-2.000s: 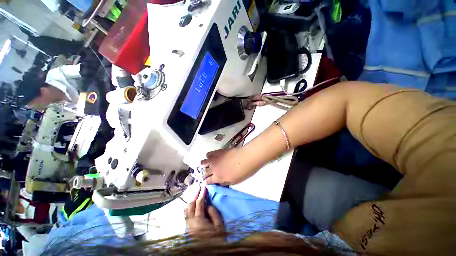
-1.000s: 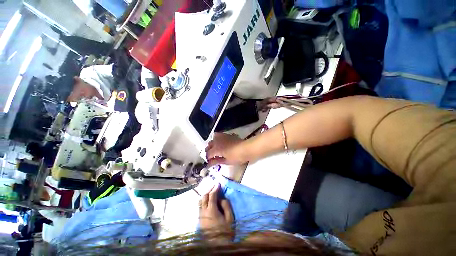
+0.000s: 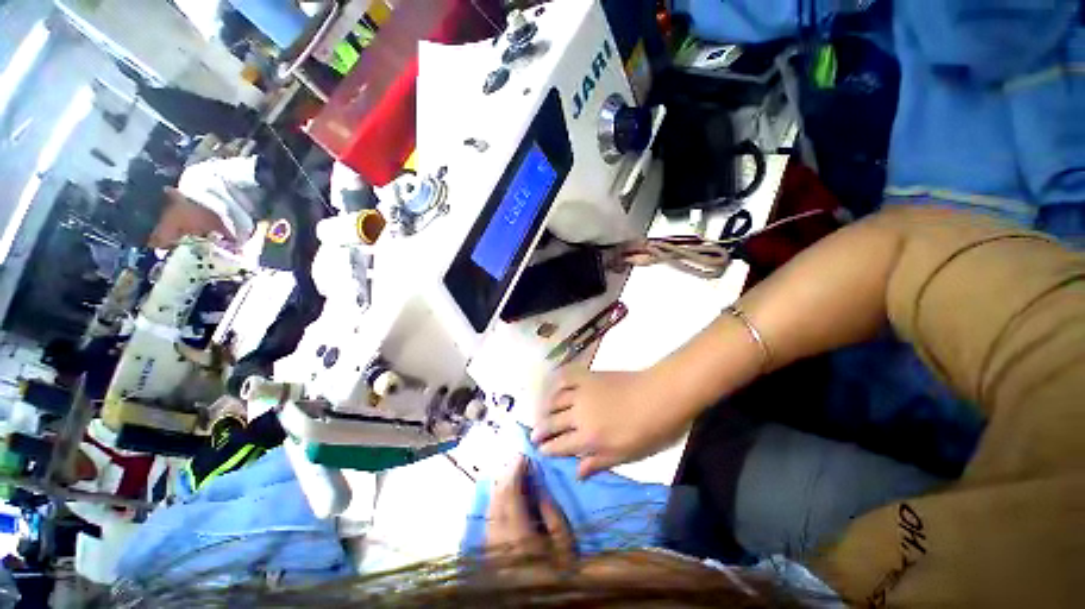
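The light-blue garment piece (image 3: 625, 500) lies on the white machine table beside the needle end of the white sewing machine (image 3: 411, 333). My right hand (image 3: 619, 416), with a bracelet at the wrist, holds the cloth edge down with its fingertips close to the presser foot (image 3: 476, 410). My left hand (image 3: 524, 512) holds the cloth lower in the picture, fingers pointing to the presser foot; hair partly hides it. The needle tip cannot be made out. The control panel (image 3: 512, 220) glows blue.
Slim dark-red tool (image 3: 591, 333), dark flat rectangle (image 3: 557, 283) and cord bundle (image 3: 678, 253) lie beside the head. More blue cloth (image 3: 238, 523) is beyond the needle; a garment pile (image 3: 976, 131) is at upper right. A red bin (image 3: 381, 101) and another person (image 3: 214, 202) are behind the machine.
My right hand went up beside the machine head, then came back down and toward my body onto the cloth edge. My left hand stays on the cloth. The camera view has shifted.
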